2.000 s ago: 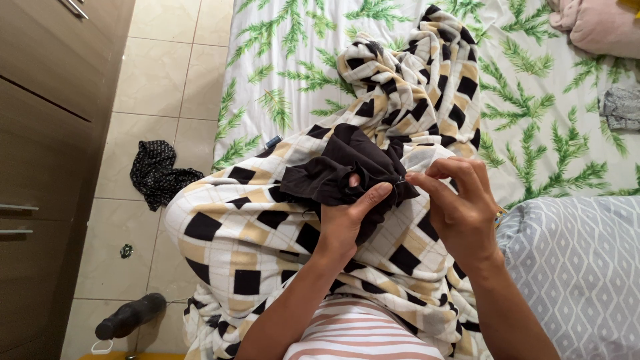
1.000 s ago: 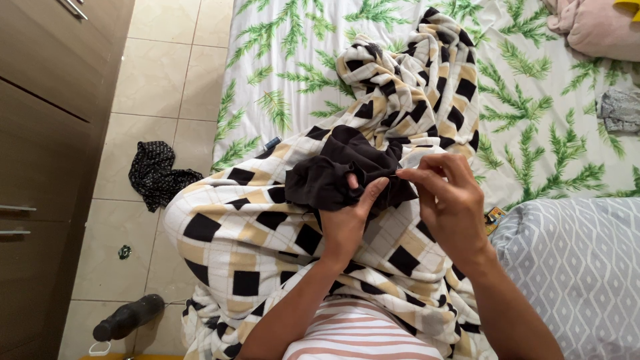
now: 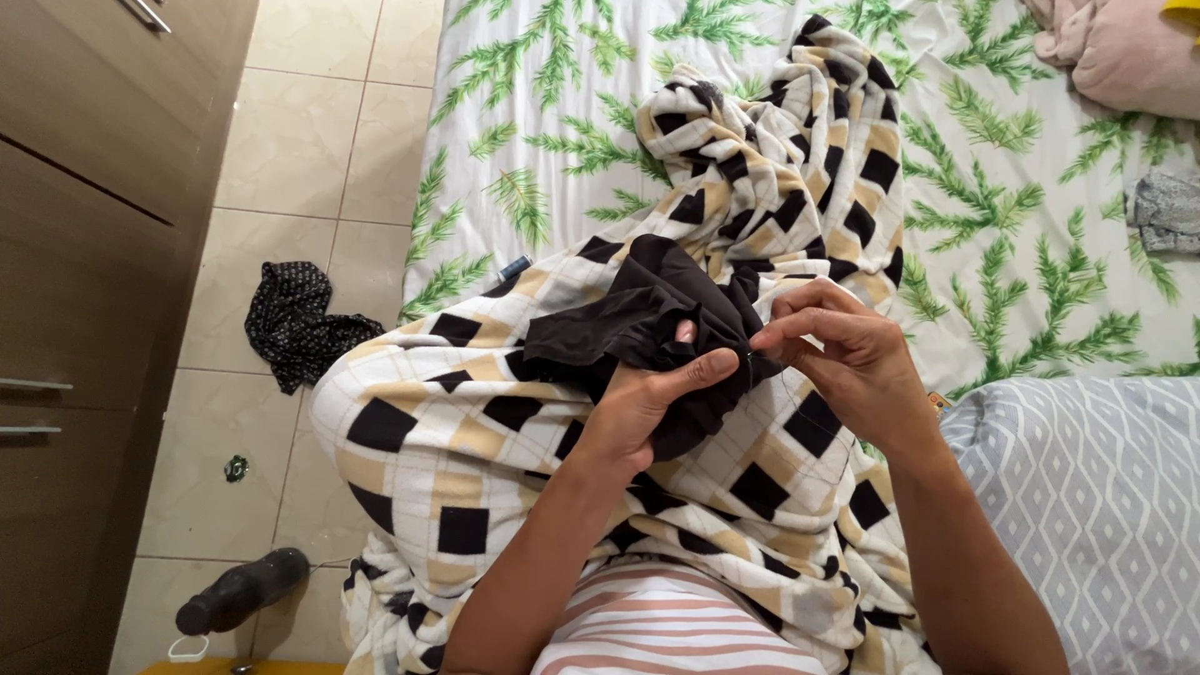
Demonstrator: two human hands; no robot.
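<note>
A piece of dark fabric (image 3: 647,309) lies bunched over my lap, on a checkered blanket (image 3: 422,403). My left hand (image 3: 647,403) grips it from below, thumb on top, with a fingertip showing through a fold or opening. At the cloth's right edge, my right hand (image 3: 834,356) has thumb and forefinger pinched together around something small; a tiny glint, perhaps a needle, shows there. A thin dark thread hangs below the right hand across the blanket. A spool of dark thread (image 3: 515,268) rests at the blanket's upper left edge.
Leaf-print bedsheet (image 3: 562,94) stretches ahead, with a grey patterned pillow (image 3: 1078,497) at right and a pink cloth item (image 3: 1134,56) beyond. On the tiled floor at left are a black patterned cloth (image 3: 300,323) and a dark bottle (image 3: 244,591). Drawers (image 3: 75,309) stand at far left.
The dark fabric has shifted and refolded in my left hand. My right hand stays near its right edge, with small changes in finger position.
</note>
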